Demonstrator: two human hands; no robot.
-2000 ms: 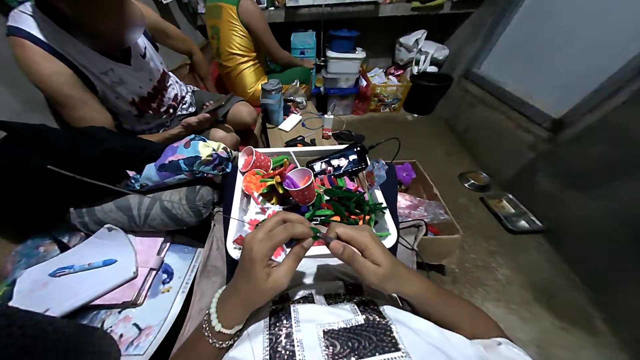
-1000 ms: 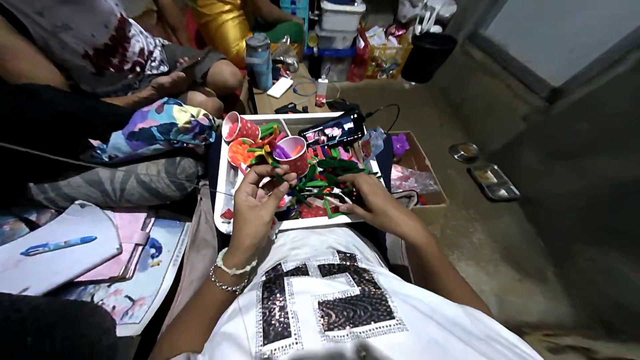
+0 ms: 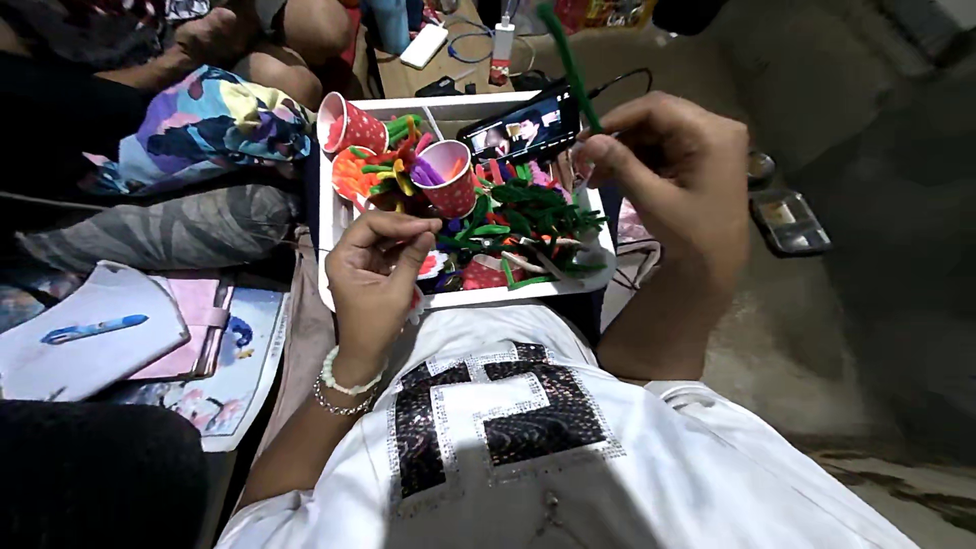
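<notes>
A green pipe cleaner [image 3: 570,67] points up from my right hand [image 3: 671,168], pinched between thumb and fingers above the tray's right side. My left hand [image 3: 377,278] is at the front left of the white plastic tray [image 3: 488,293], thumb and fingertips pinched together on something small; what it is I cannot tell. Dark green pipe-cleaner pieces [image 3: 541,210] fill the tray's right part. Red dotted paper cups [image 3: 450,187] hold purple, orange and pink pieces. A phone [image 3: 522,130] with a lit screen leans at the tray's back.
Left of me lie a floral cloth bundle [image 3: 221,126], a grey patterned cushion [image 3: 168,229], and papers with a blue pen [image 3: 95,329]. Another person's bare legs [image 3: 293,53] are at the upper left. Beyond the tray stand a white power bank [image 3: 424,46] and a small bottle [image 3: 502,49]. Metal trays [image 3: 789,221] lie on the floor.
My right hand has risen from the tray's green pieces to its upper right, now with a green pipe cleaner. My left hand has moved lower, away from the purple-filled cup. The view has come closer.
</notes>
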